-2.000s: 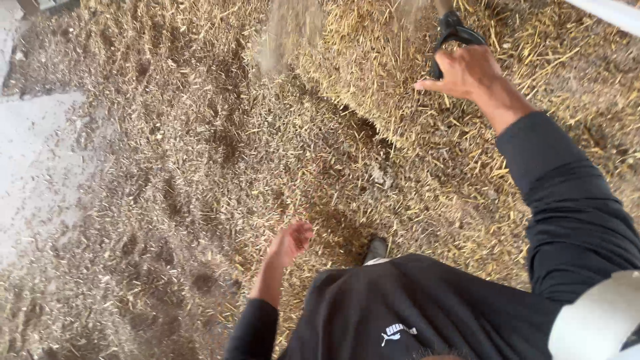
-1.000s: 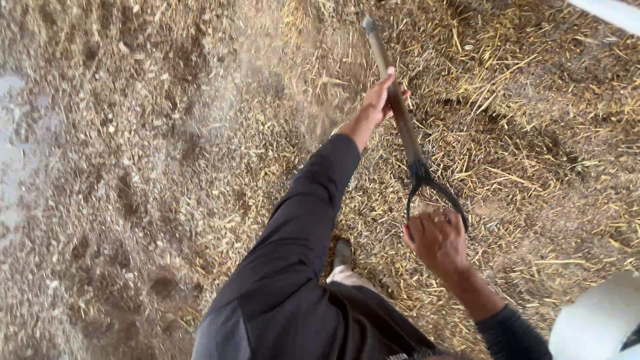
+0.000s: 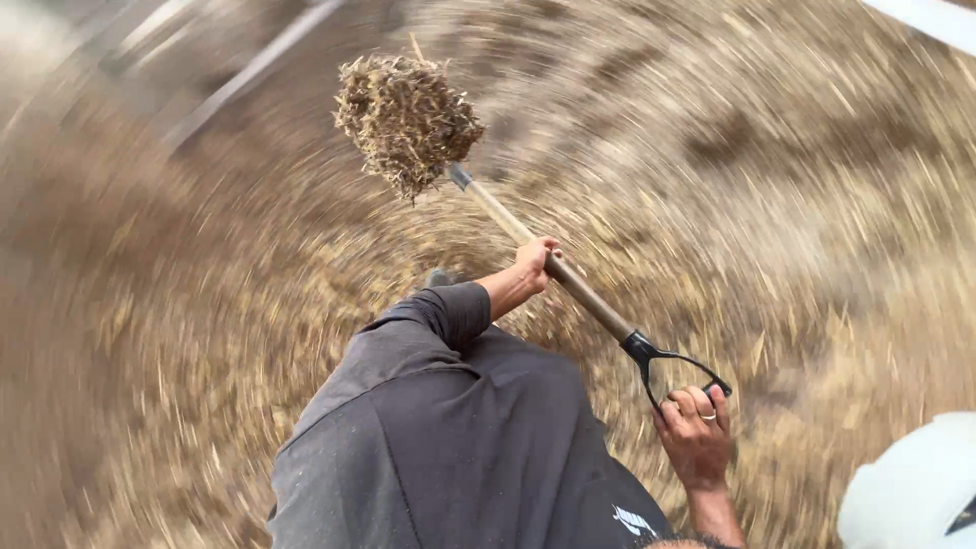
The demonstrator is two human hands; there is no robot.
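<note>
A heaped load of straw and bedding (image 3: 408,122) sits at the far end of a long-handled tool, hiding its head. The tool's wooden shaft (image 3: 587,293) runs diagonally down to the right and ends in a black D-grip (image 3: 648,354). My left hand (image 3: 536,261) is closed around the middle of the shaft. My right hand (image 3: 695,431), with a ring on one finger, grips the crossbar of the D-grip at the lower right.
Loose straw (image 3: 252,366) covers the ground all around, blurred by motion. A pale bar (image 3: 252,76) crosses the upper left. A white rounded object (image 3: 915,488) is at the lower right, and a white strip (image 3: 926,23) at the upper right corner.
Two seconds ago my left hand was empty; one second ago it was on the shaft, as now. The straw load has come into view. The view has swung round strongly.
</note>
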